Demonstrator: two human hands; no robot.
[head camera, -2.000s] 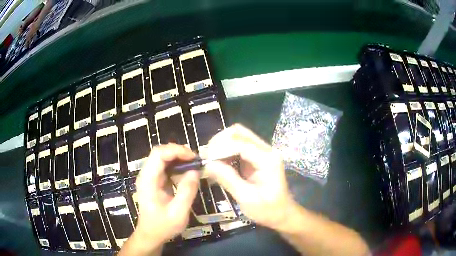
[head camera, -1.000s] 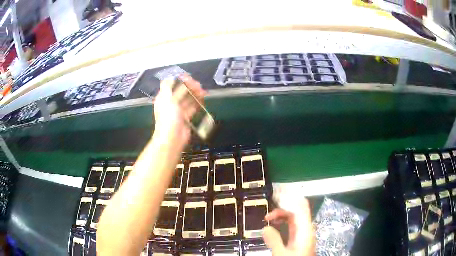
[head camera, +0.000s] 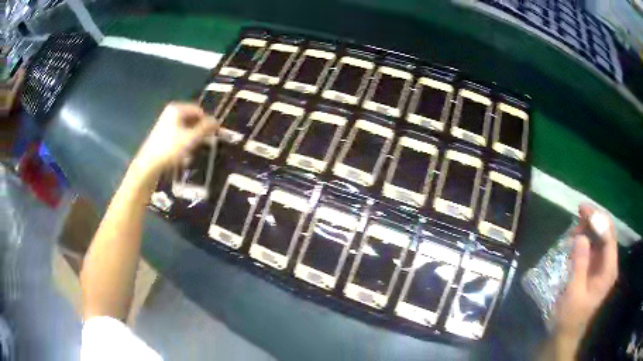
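The glossy black blister tray (head camera: 278, 180) lies in front of me with rows of pale-bordered smartphone units. My left hand (head camera: 178, 134) is at the tray's left end, its fingers on the upper end of a blurred smartphone unit (head camera: 195, 171) over the front row; whether the unit rests in its pocket cannot be told. My right hand (head camera: 593, 257) is at the far right, over the clear plastic bag of small parts (head camera: 550, 276), thumb and fingers close together. Whether it holds a tiny part cannot be seen.
A white strip (head camera: 158, 53) crosses the green bench behind the tray. Another tray with units (head camera: 564, 28) is at the top right. A dark stack (head camera: 56, 70) stands at the upper left. A red object (head camera: 39, 176) and a brown box (head camera: 77, 229) are below the bench's left side.
The view has turned down and left. My left hand has come down from near the raised shelf to the tray's left end with the unit. My right hand is now over the bag.
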